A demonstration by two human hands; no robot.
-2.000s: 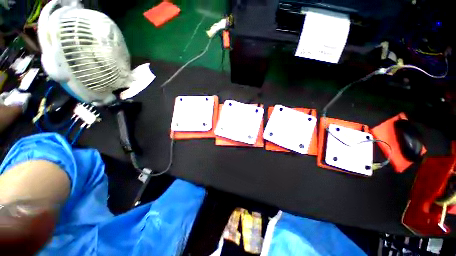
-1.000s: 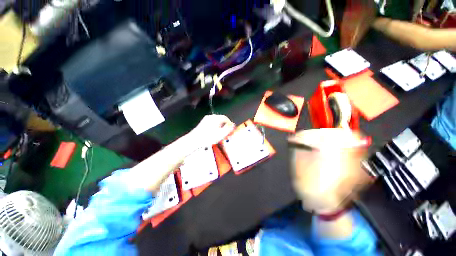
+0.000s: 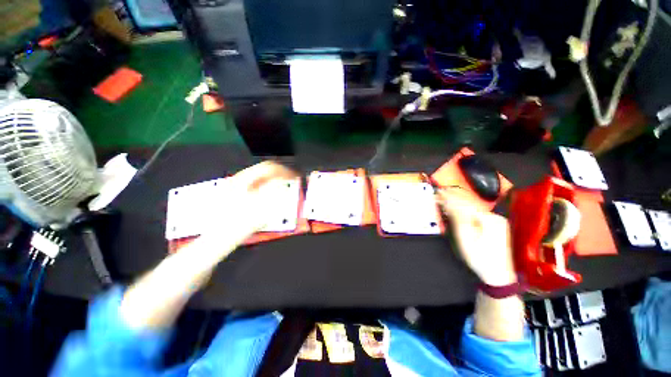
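Note:
Several flat white square units lie in a row on orange pads. The leftmost unit (image 3: pixel 193 209) is partly covered by my left forearm. My left hand (image 3: pixel 259 193) is blurred and lies over the top of the unit beside it (image 3: pixel 287 210); its grip is unclear. A third unit (image 3: pixel 335 197) shows uncovered. My right hand (image 3: pixel 478 239), with a dark red wrist band, has its fingertips at the right edge of the rightmost unit in the row (image 3: pixel 407 206). Whether those fingers hold anything cannot be told.
A red tape dispenser (image 3: pixel 543 235) stands just right of my right hand. A black mouse (image 3: pixel 483 177) is on an orange pad. A white fan (image 3: pixel 44 162) is at the left. Stocked units (image 3: pixel 587 344) are at the lower right. More units (image 3: pixel 634 224) and a blue sleeve (image 3: pixel 653 320) are at the far right.
The view has turned back left. My left hand has moved from the rightmost unit to a unit further left. My right hand has come from beside the dispenser to the rightmost unit.

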